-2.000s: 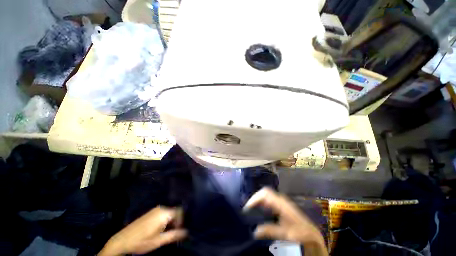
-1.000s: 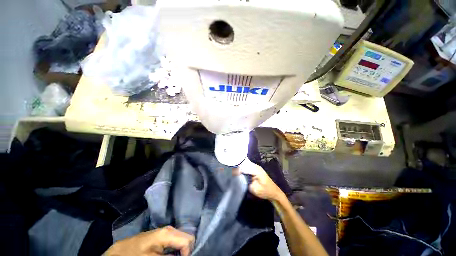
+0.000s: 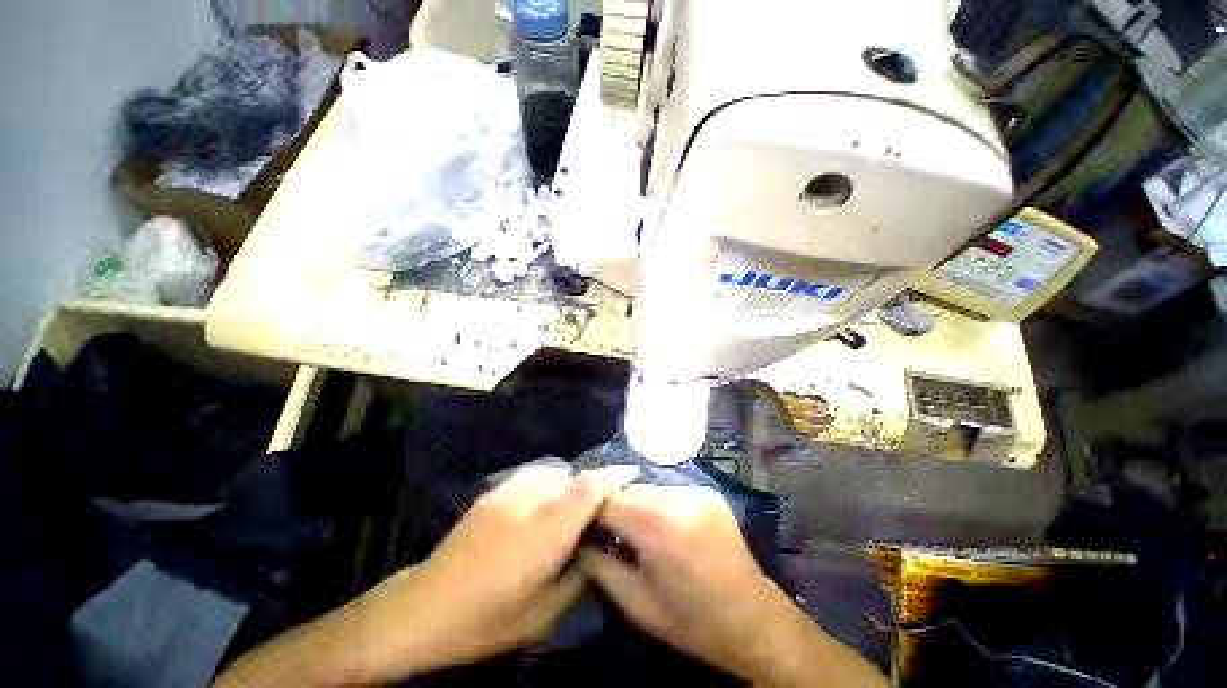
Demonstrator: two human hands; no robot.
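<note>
The dark denim garment (image 3: 565, 403) lies under the cream-white sewing machine head (image 3: 834, 161) and hangs below the table's front edge. My left hand (image 3: 518, 551) and my right hand (image 3: 686, 565) are close together just in front of the bright glow (image 3: 669, 423) under the head, both closed on the garment. A small white piece, perhaps a label (image 3: 612, 476), shows at my left fingertips. The cloth between my hands is mostly hidden by them, and the needle is lost in the glow.
A crumpled clear plastic bag (image 3: 431, 155), loose white bits (image 3: 514, 239) and a blue-capped bottle (image 3: 544, 81) stand left of the head. The control panel (image 3: 1016, 262) and a small dark tool (image 3: 904, 315) are right. Dark garments lie left (image 3: 148, 457) and right (image 3: 1063, 618).
My left hand has moved up from the lower cloth to beside my right hand near the machine. The spread grey-blue cloth is now mostly out of sight. The view has shifted, showing the bottle.
</note>
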